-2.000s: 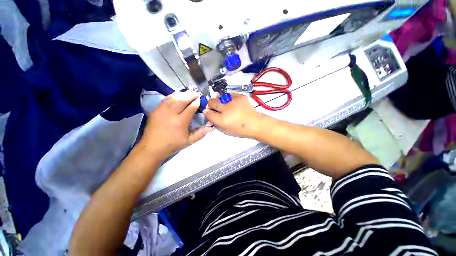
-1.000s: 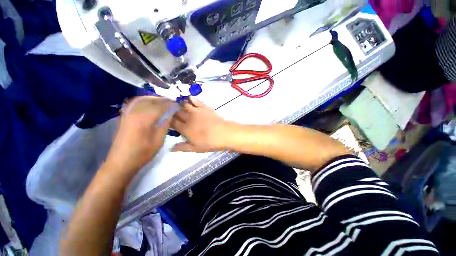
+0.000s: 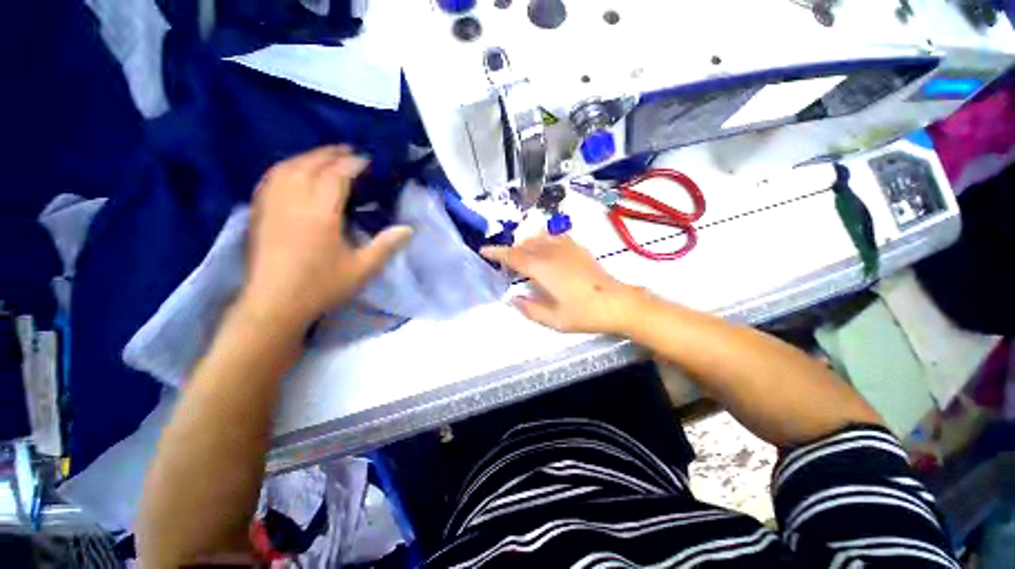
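Note:
Navy fabric (image 3: 145, 200) is heaped left of the sewing machine (image 3: 690, 67). A pale grey-blue fabric piece (image 3: 429, 261) runs from near the needle to under my left hand. My left hand (image 3: 306, 233) is over the cloth, thumb and fingers spread, slightly blurred; I cannot tell whether it pinches any fabric. My right hand (image 3: 562, 283) is just below the needle area, its fingertips at the fabric's right end by the presser foot; whether they grip it is unclear. The needle tip is too small to make out.
Red-handled scissors (image 3: 657, 213) lie on the machine bed right of the needle. A dark green bundle (image 3: 855, 222) hangs across the bed's right end. A ruler edge (image 3: 467, 395) runs along the front. Pale cloth (image 3: 913, 345) and magenta cloth (image 3: 979, 139) are at the right.
My left hand has moved left, away from the needle and my right hand. Pale fabric now shows between the hands. The camera view has shifted, so the machine appears further right.

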